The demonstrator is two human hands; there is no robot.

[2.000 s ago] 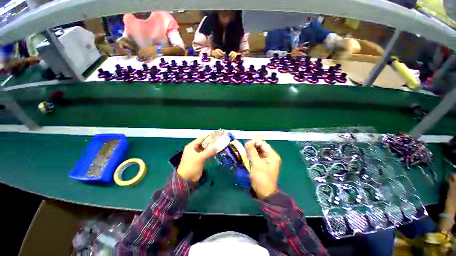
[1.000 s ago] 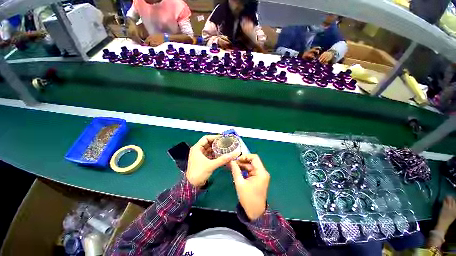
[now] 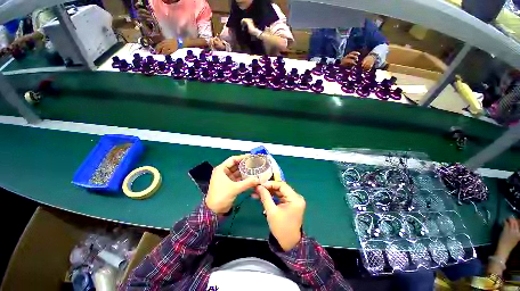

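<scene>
A pale ring-shaped part with an open centre and toothed edge, likely a stator ring (image 3: 255,165), is held up above the bench. My left hand (image 3: 224,185) grips its left side between thumb and fingers. My right hand (image 3: 283,211) has thumb and finger pinched at the ring's lower edge; whether it holds a wire or tape there is too small to tell. Dark lead wires hang below the ring between my hands. The blue tape dispenser (image 3: 260,150) stands just behind the ring, mostly hidden by it and my right hand.
A black phone (image 3: 202,173) lies left of my hands. Farther left are a masking tape roll (image 3: 126,185) and a blue parts bin (image 3: 83,175). A clear blister tray (image 3: 369,223) and dark wire bundle (image 3: 463,183) lie right. The green belt (image 3: 228,113) runs beyond a pale rail; people sit behind it.
My hands have brought the ring in front of the dispenser, and my right hand has moved from the dispenser to the ring's lower edge. The camera view has shifted.
</scene>
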